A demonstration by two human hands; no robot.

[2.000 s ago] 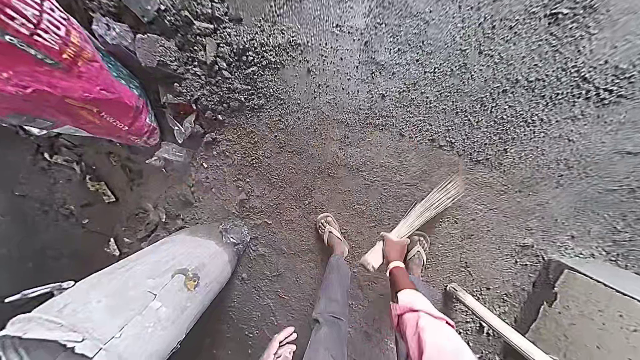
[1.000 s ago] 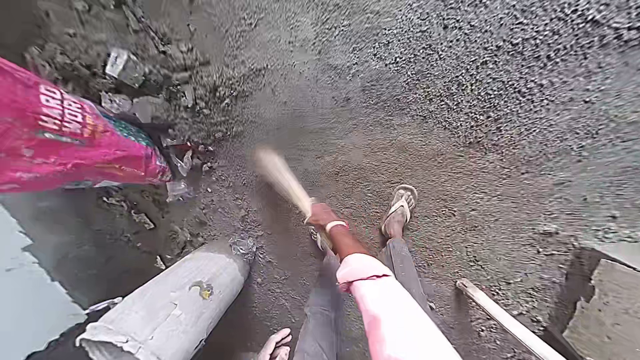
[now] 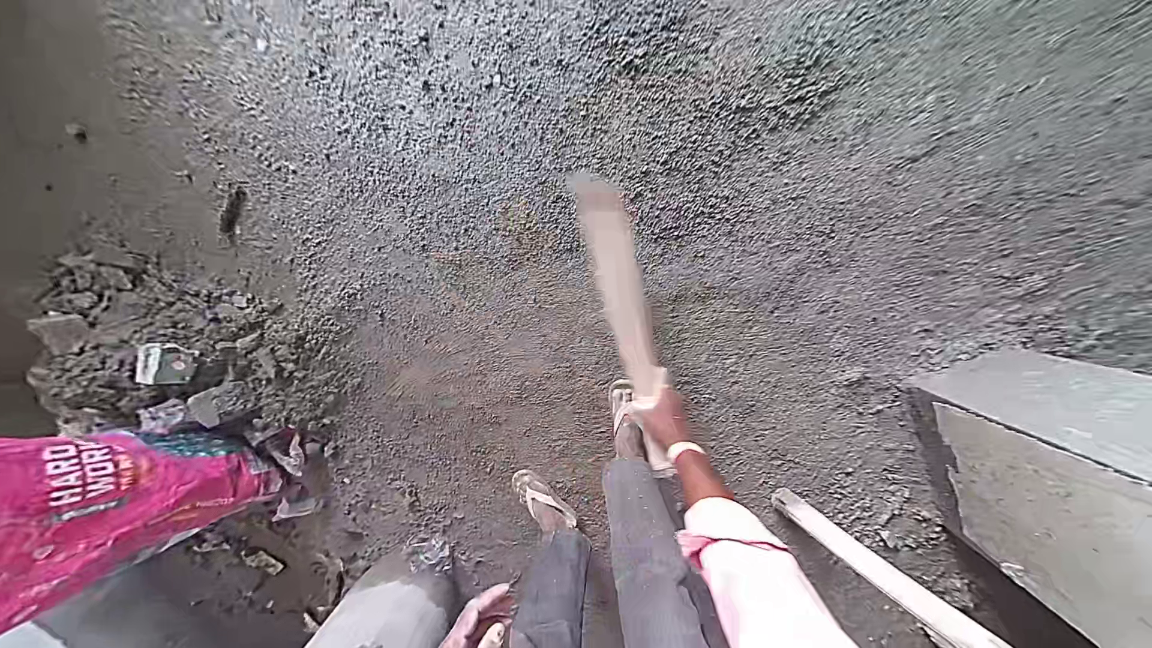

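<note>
My right hand (image 3: 659, 418) is closed around the handle end of a straw hand broom (image 3: 616, 279), which points away from me over the gritty ground and is blurred at its far end. A pale band circles the right wrist, below a pink sleeve. Low in the picture, my left hand (image 3: 484, 616) hangs beside the left trouser leg with its fingers loosely curled and nothing seen in it; part of it is cut off by the frame edge. Loose gravel and grit (image 3: 504, 117) cover the ground ahead of my sandalled feet.
A pink printed sack (image 3: 117, 513) lies at the left, below a rubble heap (image 3: 207, 333). A grey cylindrical object (image 3: 396, 603) is at the bottom, near my left hand. To the right are a wooden pole (image 3: 882, 567) and a concrete block or ledge (image 3: 1062, 504).
The broom has swung from pointing up and left to pointing nearly straight ahead, still in my right hand. The feet have changed places in stepping. The view has shifted.
</note>
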